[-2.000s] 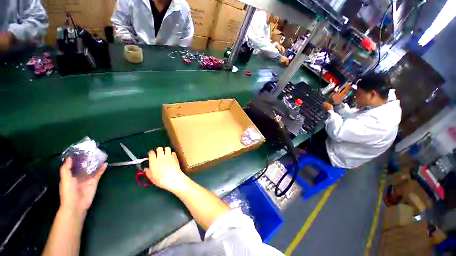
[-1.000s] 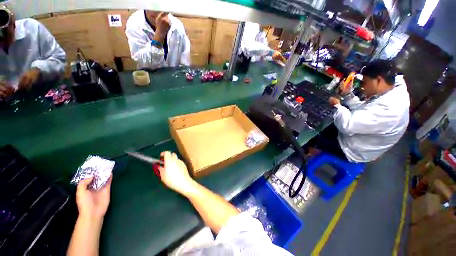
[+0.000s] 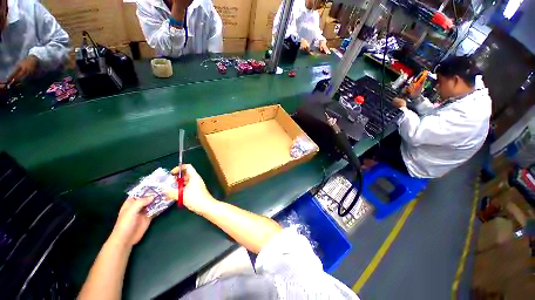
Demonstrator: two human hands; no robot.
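My left hand [image 3: 134, 218] holds a shiny, crinkly clear parts bag [image 3: 153, 190] by its lower left side, above the green bench. My right hand [image 3: 192, 190] holds the scissors [image 3: 180, 153] by their red handles, with the silver blades pointing up and away from the bag. The fingers of my right hand touch the bag's right edge. Whether the bag is cut cannot be seen. Another parts bag [image 3: 301, 147] lies in the right corner of the open cardboard box [image 3: 227, 183].
Black compartment trays [image 3: 35, 234] are at the left. A dark object with a black cable [image 3: 346, 152] stands right of the box. Below the bench edge are a blue bin [image 3: 335, 246], a white tray [image 3: 340, 196] and a blue stool [image 3: 375, 211]. People in white coats [image 3: 449, 132] work around.
My left hand has brought the bag right, and my right hand now meets it. The scissors have turned from pointing left to pointing up. The view has shifted slightly.
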